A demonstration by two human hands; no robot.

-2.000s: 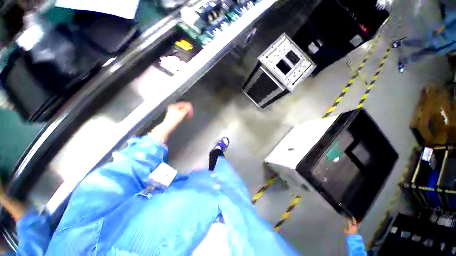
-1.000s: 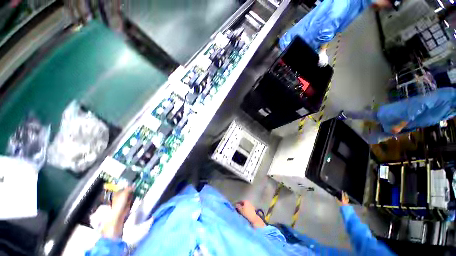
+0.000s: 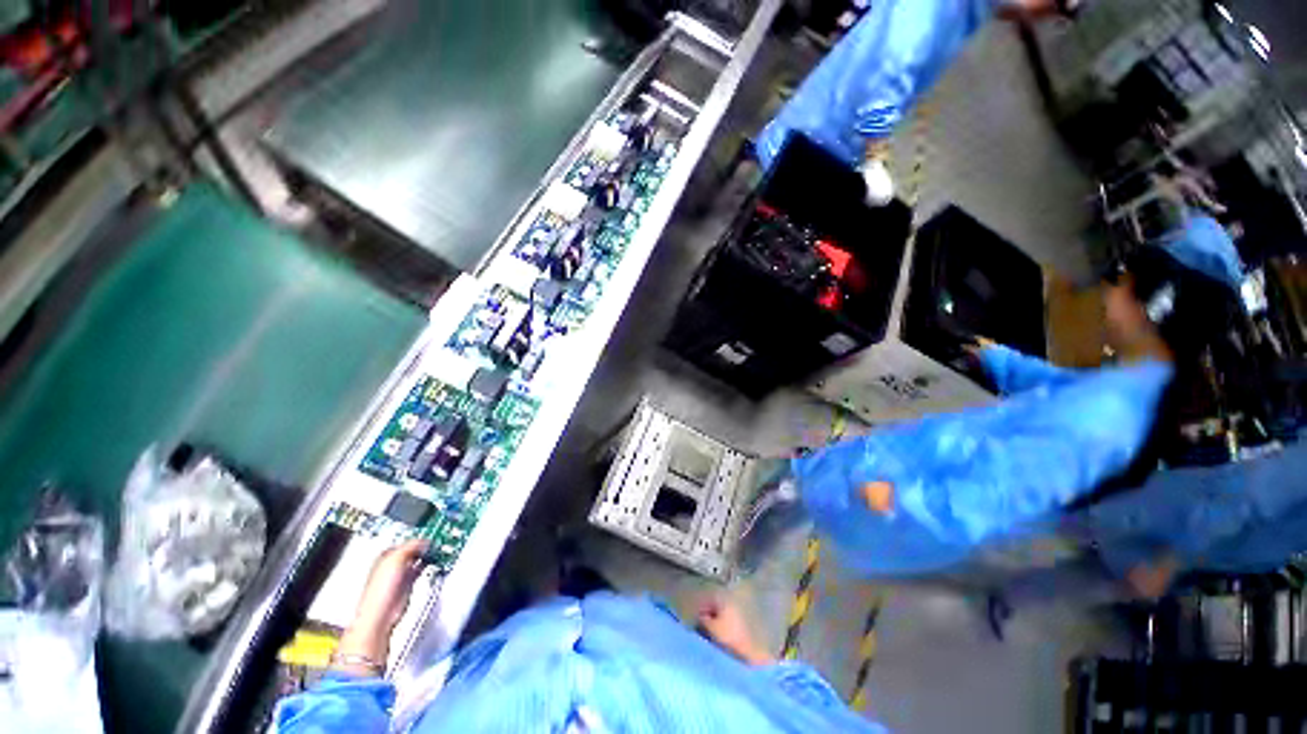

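Note:
Populated green boards [image 3: 452, 437] with dark and silver parts lie in a row on the line, between pale rails [image 3: 602, 337]. My left hand [image 3: 381, 591] is at the near end of the row, its fingertips at the edge of the nearest board; whether it grips the board is unclear. A white sheet or item lies beside that hand, and a yellow item [image 3: 307, 650] lies on the line just left of the wrist. My right hand [image 3: 728, 627] is small and blurred at my right side, off the line, with its fingers not clear.
Bagged parts [image 3: 187, 545] lie on the green bench [image 3: 158, 316] at left. A light grey fixture [image 3: 671, 491] stands on the floor, with black totes [image 3: 788, 265] behind it. People in blue smocks are at the right [image 3: 989, 452] and top. Yellow-black tape crosses the floor.
My view has turned from the floor to the row of boards. My left hand stays at the near board end since the last frame. A person in blue has come closer at right.

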